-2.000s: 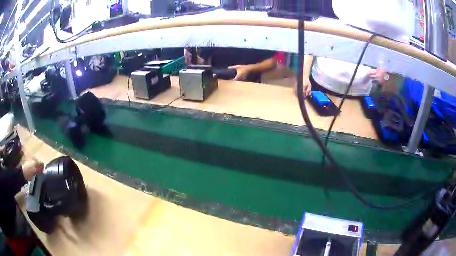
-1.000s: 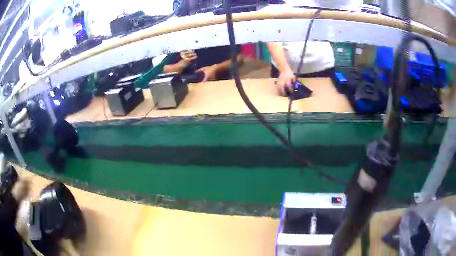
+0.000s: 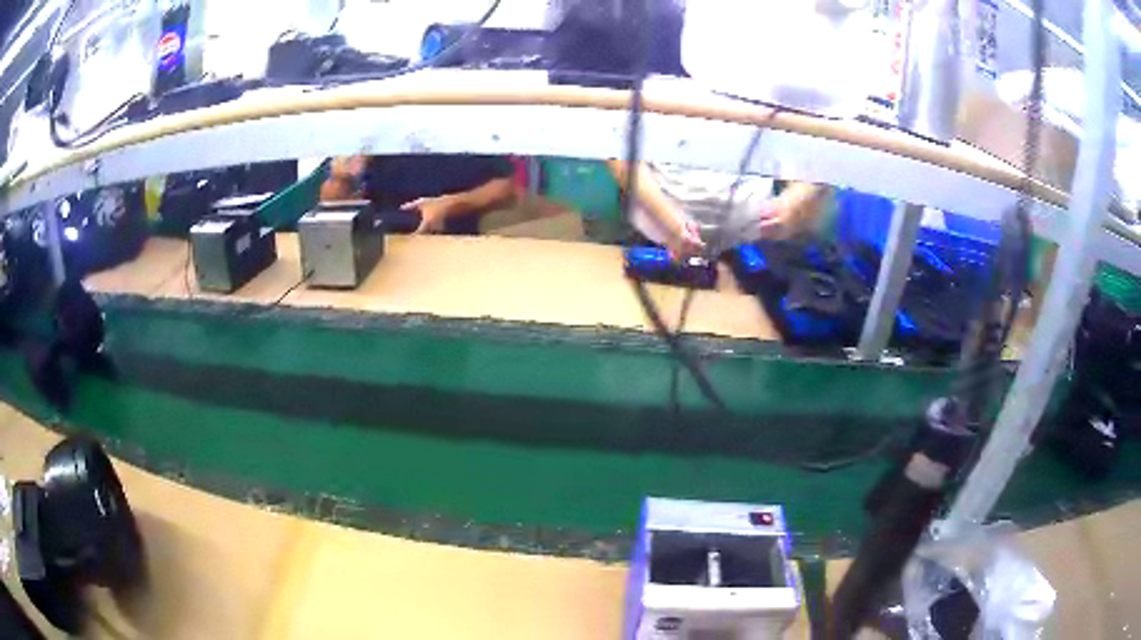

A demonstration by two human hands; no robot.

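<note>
The automatic screw feeder (image 3: 713,569), a silver-white box with blue-violet sides and a small red-lit switch, stands on the near bench at the bottom, right of the middle. The electric screwdriver (image 3: 891,531), a thick black cylinder with its cord at the top, slants beside the feeder; its lower end is cut off by the bottom edge. No hand shows on the part in view. A black appliance unit (image 3: 81,531) with a round head stands at the far left of the near bench. Neither of my hands can be seen.
A green conveyor belt (image 3: 413,425) crosses behind the bench. A clear plastic bag (image 3: 982,588) lies right of the screwdriver. A slanted metal post (image 3: 1045,350) rises at the right. Opposite, people's hands hold a blue-and-black unit (image 3: 669,264); two metal boxes stand left, below a shelf.
The view has shifted, and the feeder now shows further left. The hand that was at the left unit is out of view. The black units on the belt have moved towards the left edge.
</note>
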